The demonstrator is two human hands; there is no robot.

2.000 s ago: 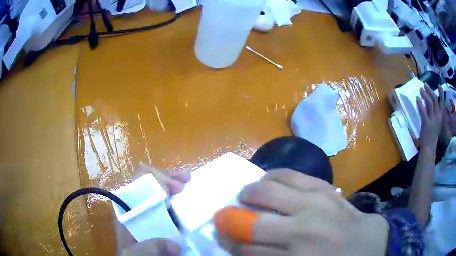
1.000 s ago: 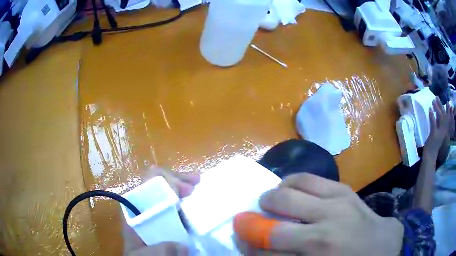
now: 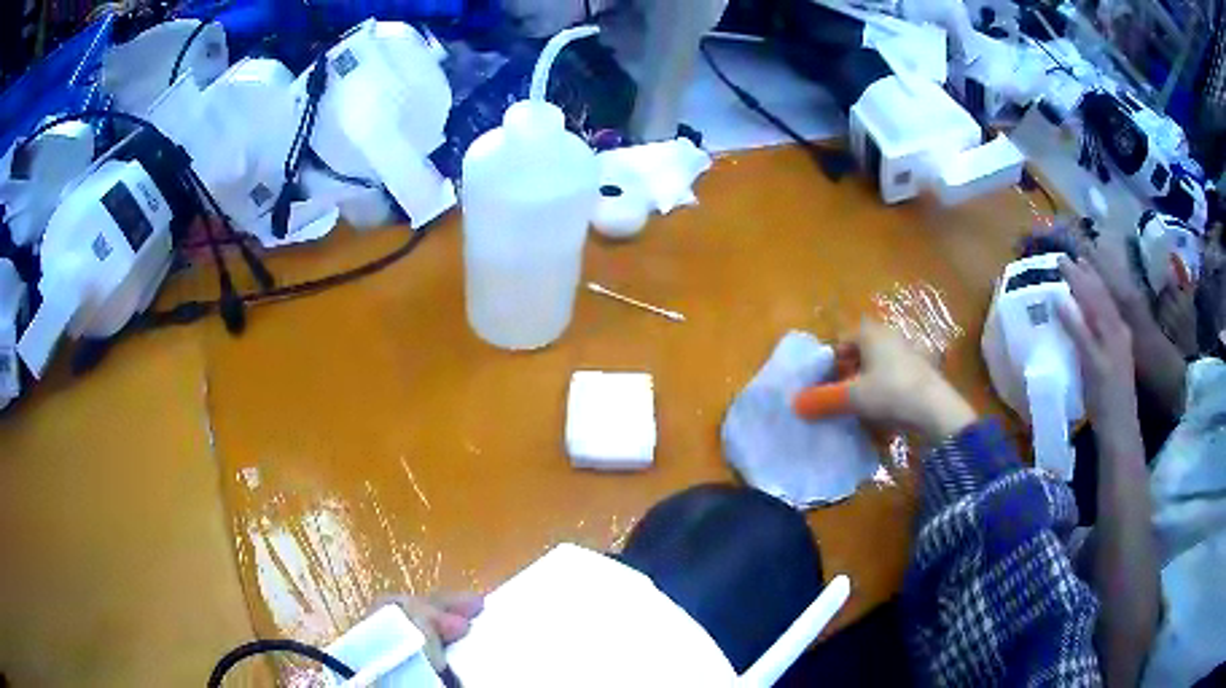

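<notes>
A white security camera (image 3: pixel 578 625) with a black rounded head (image 3: pixel 733 558) lies low in the picture, cut off by the bottom edge; its white antenna (image 3: pixel 800 629) sticks up at the right. My left hand (image 3: pixel 437 618) holds it by the bracket (image 3: pixel 387 648); most of that hand is hidden. A black cable loops from the bracket. My right hand (image 3: pixel 881 383), with an orange finger cot, is over a pale cleaning cloth (image 3: pixel 793 437), fingers apart and touching it. The cloth lies flat. A white sponge block (image 3: pixel 612 421) stands on the table left of the cloth.
A translucent wash bottle (image 3: pixel 522 235), a cotton swab (image 3: pixel 636 301) and a small white rounded part (image 3: pixel 620 210) stand or lie behind. Several cameras (image 3: pixel 377 108) line the back. At the right, another person's hand (image 3: pixel 1100 316) is on a camera (image 3: pixel 1033 336).
My right hand has left the camera and moved up and right to the cloth. The white block now shows on the table. The view has tilted up, showing more cameras and the bottle's spout.
</notes>
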